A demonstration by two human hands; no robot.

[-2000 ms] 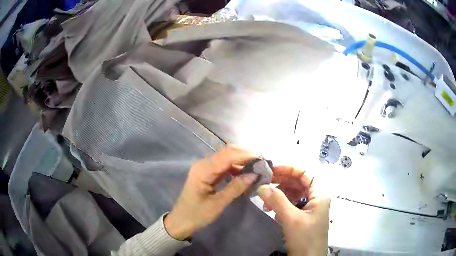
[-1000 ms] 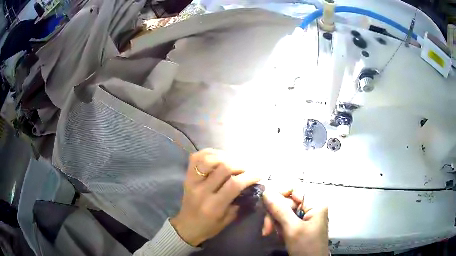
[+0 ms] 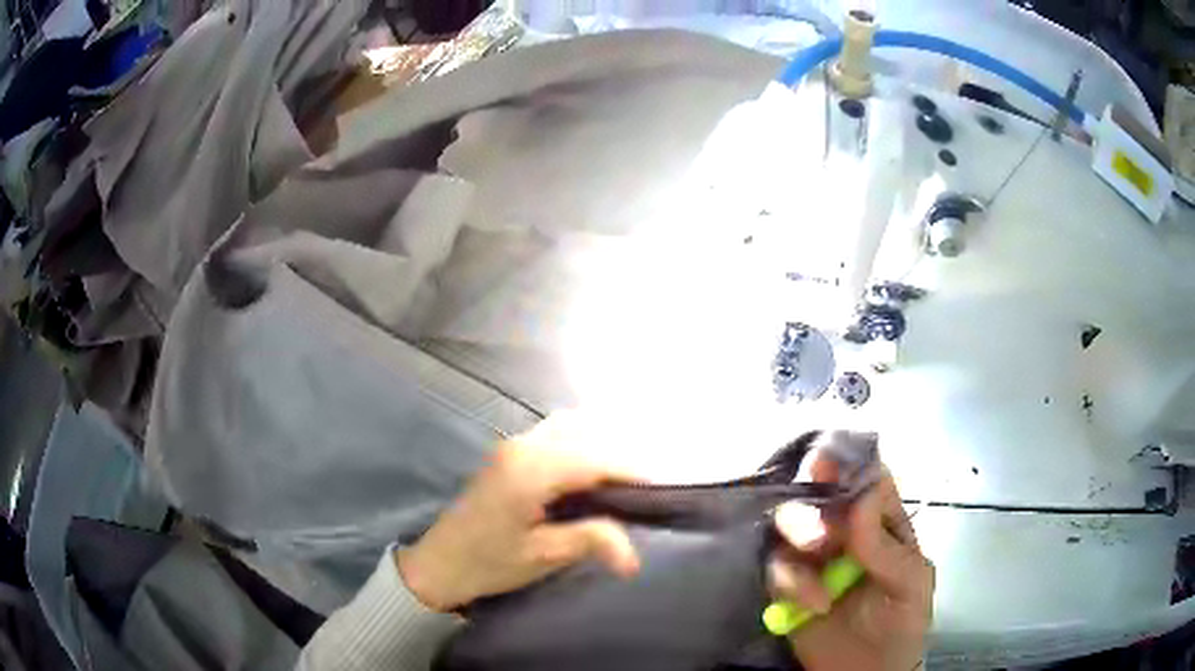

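The grey-brown garment panel (image 3: 302, 380) spreads across the left and centre. Its dark front edge (image 3: 695, 501), with a strip that looks like a zip, is stretched between my hands. My left hand (image 3: 524, 524) grips the edge, thumb on top. My right hand (image 3: 872, 564) pinches the corner (image 3: 845, 452) at the far end of the strip. A yellow-green rod or handle (image 3: 815, 598) lies in the fingers of my right hand; its other end is hidden. The cloth is held up in front of the machine bed.
The white sewing machine (image 3: 1009, 380) stands at the right, with a tension knob (image 3: 946, 233) and round metal plates. A blue tube (image 3: 976, 59) joins a cream fitting (image 3: 854, 53) at the back. Crumpled cloth (image 3: 197, 144) is piled at the left. Glare hides the centre.
My hands have moved apart, stretching the dark edge between them. My right hand has shifted right and up. The yellow-green rod now shows in it. The finely lined cloth at the left is folded over.
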